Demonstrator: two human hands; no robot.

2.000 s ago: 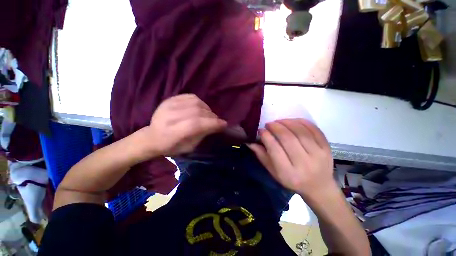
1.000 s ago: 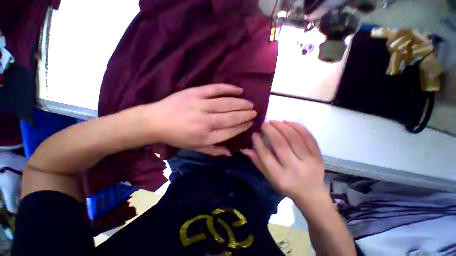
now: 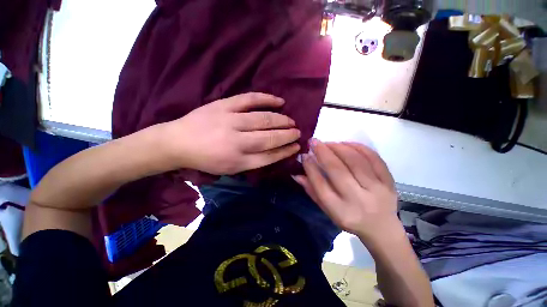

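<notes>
A large maroon cloth [image 3: 222,54] lies over the white table and hangs over its front edge towards my lap. Its upper right edge runs under the machine parts [image 3: 400,42] beside a bright lamp glow. My left hand [image 3: 234,135] lies flat on the cloth, palm down, fingers pointing right. My right hand [image 3: 354,183] is at the cloth's right edge near the table front, with thumb and fingertips pinching the edge. The pale needle plate [image 3: 375,81] shows right of the cloth. The needle itself is not clearly visible.
A black pad [image 3: 441,90] with a loop holds gold pieces [image 3: 495,45] at the upper right. The white table [image 3: 456,150] ends in a front edge above grey-lilac layers [image 3: 480,252]. A blue basket [image 3: 129,238] is at lower left, with maroon cloth around it.
Compared with two seconds ago, my left hand has flattened onto the cloth. In the last second my right fingertips have closed at the cloth's edge. The view has shifted slightly.
</notes>
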